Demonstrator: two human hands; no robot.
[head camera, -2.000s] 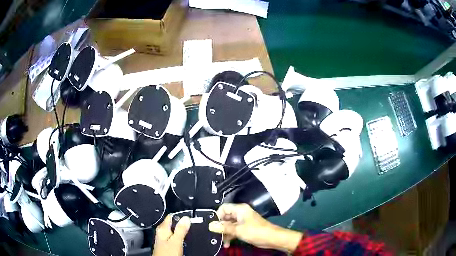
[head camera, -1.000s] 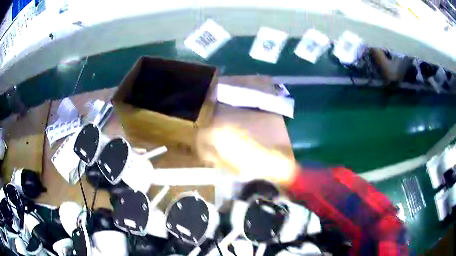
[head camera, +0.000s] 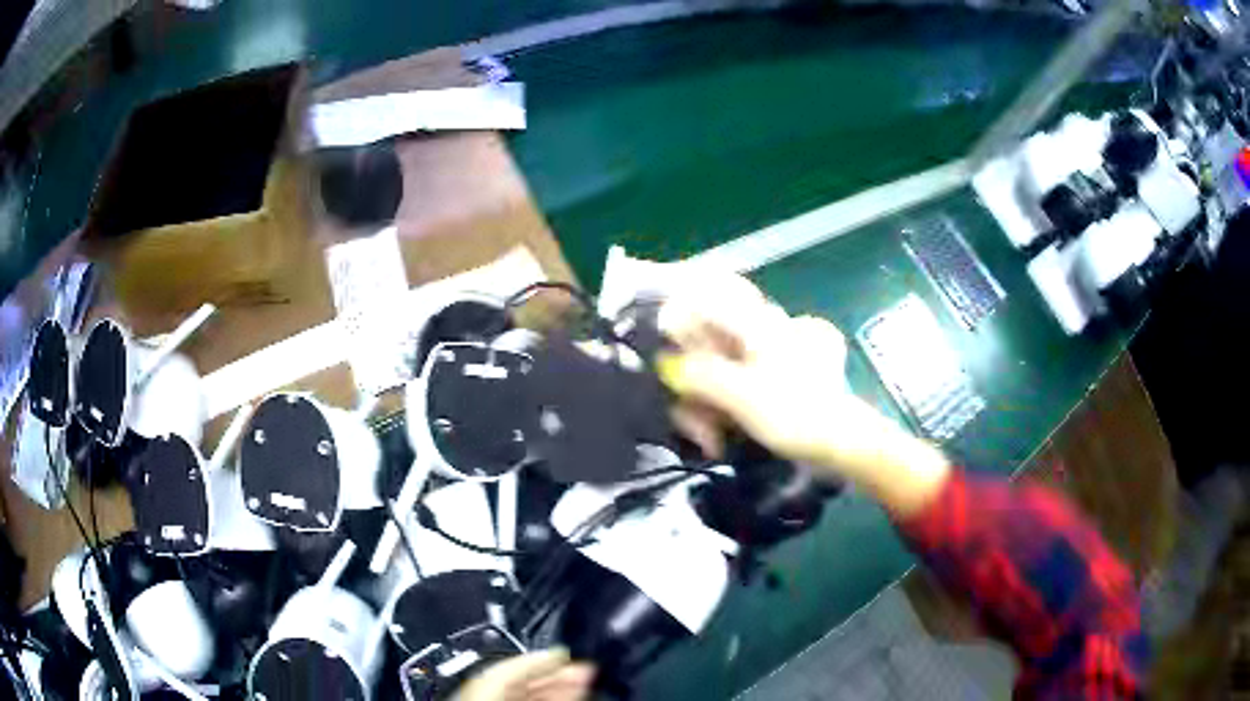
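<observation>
My right hand [head camera: 747, 384] is at the centre, blurred, with its fingertips on a dark, flat black pad [head camera: 596, 411] held over the cameras. My left hand [head camera: 528, 677] is cut off by the bottom edge, beside the black base of a camera [head camera: 459, 663]; its grip is hidden. White security cameras with black-faced flat bases crowd the bench, among them one left of the held pad [head camera: 473, 411] and another further left [head camera: 291, 463]. Another black round pad [head camera: 359, 185] lies on the cardboard sheet [head camera: 459, 192] beside the box.
An open brown box [head camera: 206, 260] stands upper left. White strips [head camera: 418, 115] and a label sheet [head camera: 368, 295] lie on the cardboard. Two small label sheets [head camera: 921, 367] lie right on the green bench, near more white-and-black units [head camera: 1097, 206]. Thin black cables loop among the cameras.
The view has tilted down and swung right. My right hand has moved from near the box to over the cameras with a black pad. My left hand and a pad beside the box now show.
</observation>
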